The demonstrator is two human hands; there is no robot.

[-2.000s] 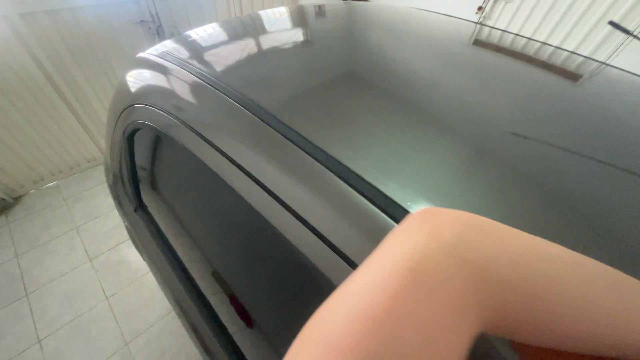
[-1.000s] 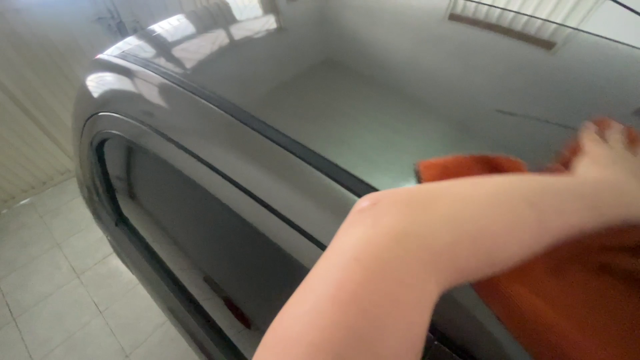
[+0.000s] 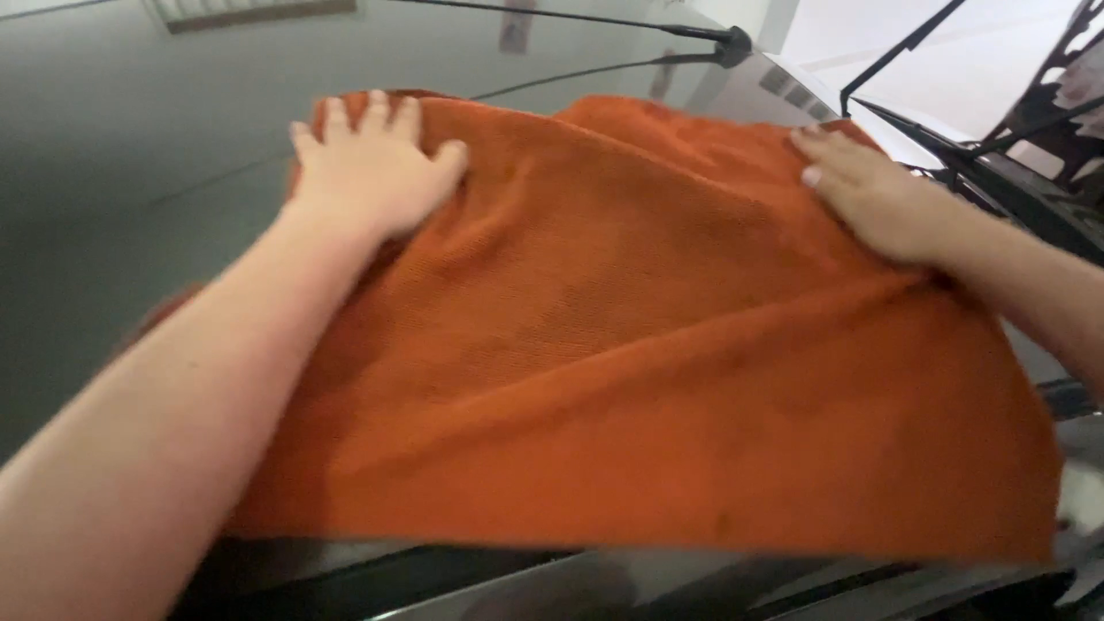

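Observation:
A large orange cloth (image 3: pixel 586 345) lies spread with folds over the glossy dark roof of a car (image 3: pixel 112 129). Flat on the cloth's upper left corner rests my left hand (image 3: pixel 371 164), its fingers spread. My right hand (image 3: pixel 880 198) presses on the upper right part of the cloth, fingers closer together and slightly blurred. Between the two hands the cloth shows long creases, and its near edge hangs toward the side of the car.
A thin black antenna (image 3: pixel 901 52) rises at the upper right from the dark strip there. A dark roof-edge trim (image 3: pixel 345 578) runs along the bottom. The roof mirrors a window and the antenna base.
The view has swung far to the right along the car. Both hands and the whole cloth are now visible; one second ago only my left arm and hand and part of the cloth showed.

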